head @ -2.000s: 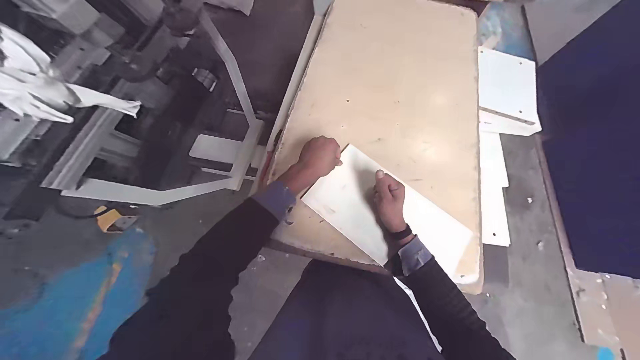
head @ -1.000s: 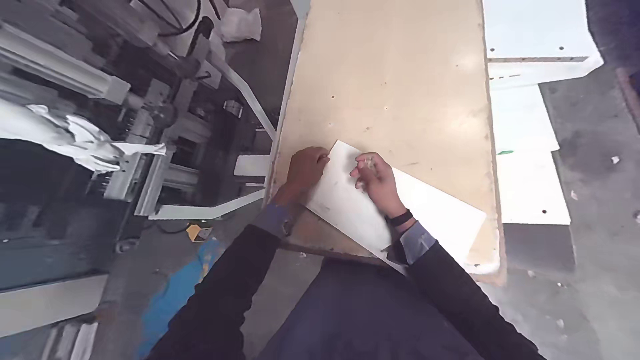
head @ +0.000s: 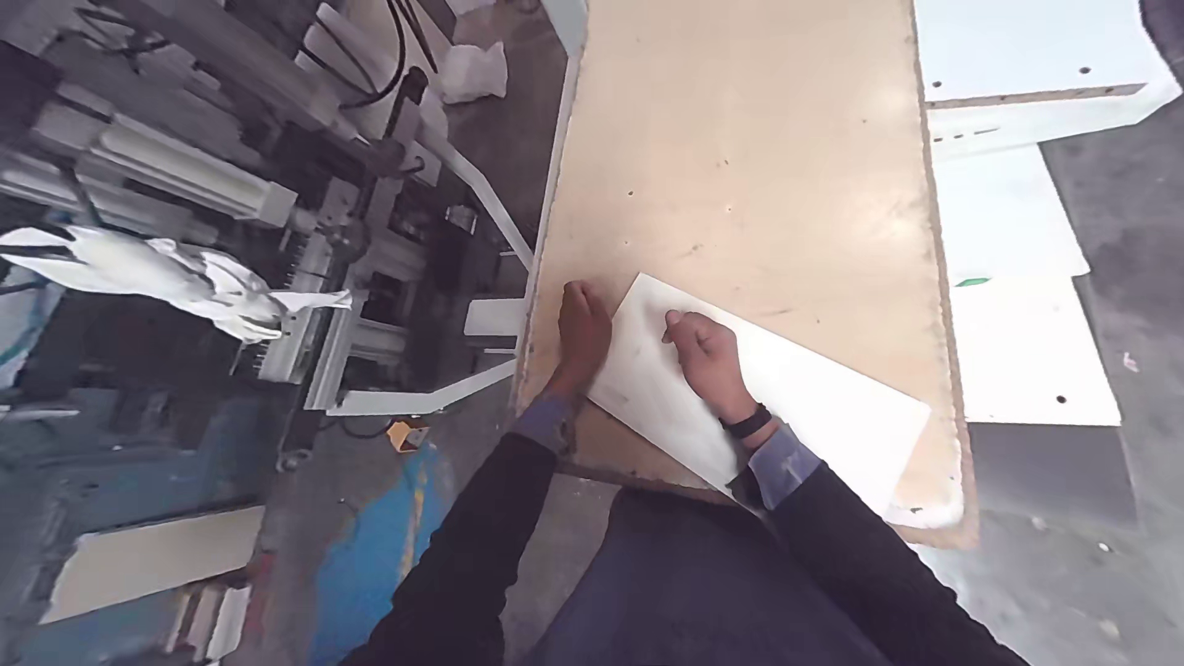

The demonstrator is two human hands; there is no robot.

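Note:
A white rectangular sheet or panel (head: 814, 407) lies at a slant on a light wooden board (head: 749, 166), near its front end. My left hand (head: 584, 333) rests at the sheet's upper left edge with its fingers curled; whether it grips the edge cannot be told. Over the sheet's left half is my right hand (head: 708, 359), a dark band on its wrist, its fingers curled in and the thumb against them. Whether something small is inside that hand cannot be seen.
Along the board's right side lie white panels (head: 1027, 351) with small holes. On the left stands a machine with metal rails (head: 194, 166) and a white cloth (head: 176, 277) on it. A blue patch (head: 370, 555) marks the floor at lower left.
The view has shifted, with more of the machine showing. My left hand has moved from the sheet's upper corner slightly down its left edge. My right hand stays above the sheet, its fingers now more curled.

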